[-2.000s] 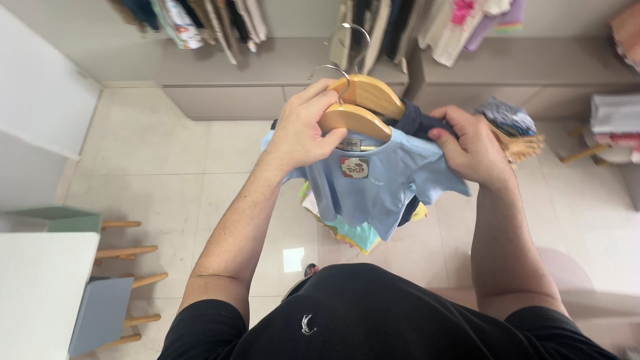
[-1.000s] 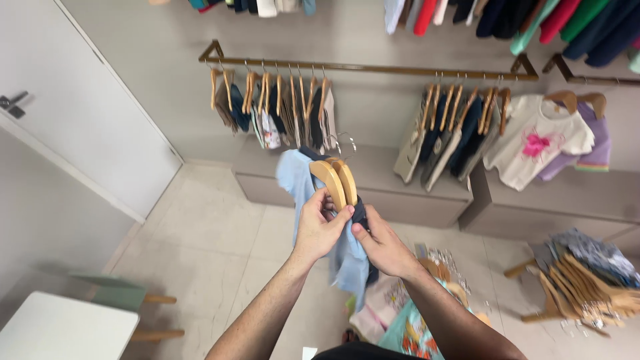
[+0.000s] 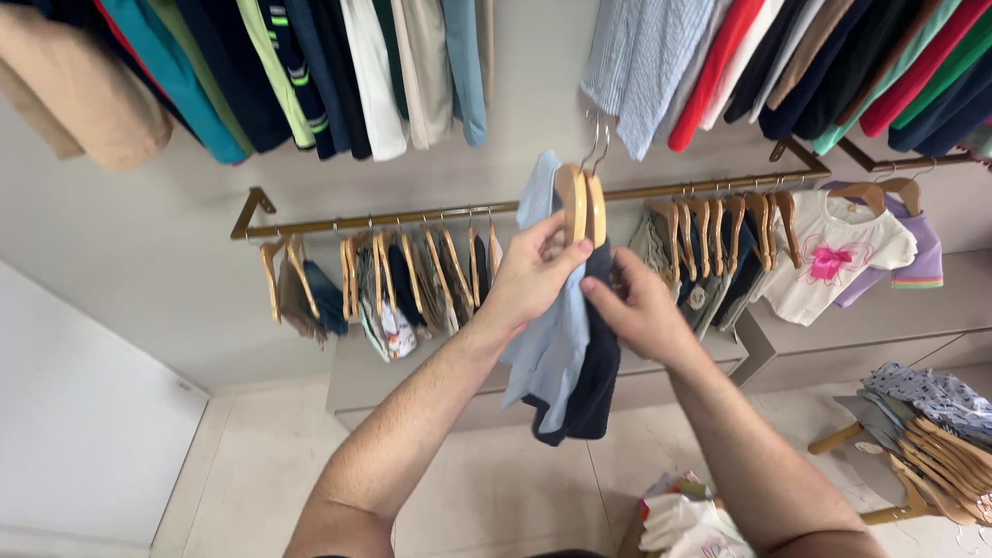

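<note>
Two wooden clothes hangers (image 3: 583,205) stand upright side by side at the centre, their metal hooks pointing up. A light blue shirt (image 3: 546,341) hangs from one and a dark navy garment (image 3: 595,380) from the other. Around the lower part of the hangers, at the collar of the blue shirt, my left hand (image 3: 539,267) is closed, its thumb across the front. My right hand (image 3: 639,306) is at the right edge of the navy garment, thumb in front and fingers curled behind; whether it grips the cloth is hard to tell.
Behind the hands a brown metal rail (image 3: 372,221) carries several hangers with trousers and shorts. More clothes hang above. A white shirt with a pink bow (image 3: 833,256) hangs at right. Hangers with garments (image 3: 942,457) lie on a stool at lower right. A grey bench (image 3: 473,403) runs below the rail.
The view has swung up toward the wall rails. The hangers and garments, turned front-on two seconds ago, are now edge-on. My right hand has moved from the shirt's sleeve side to the navy garment.
</note>
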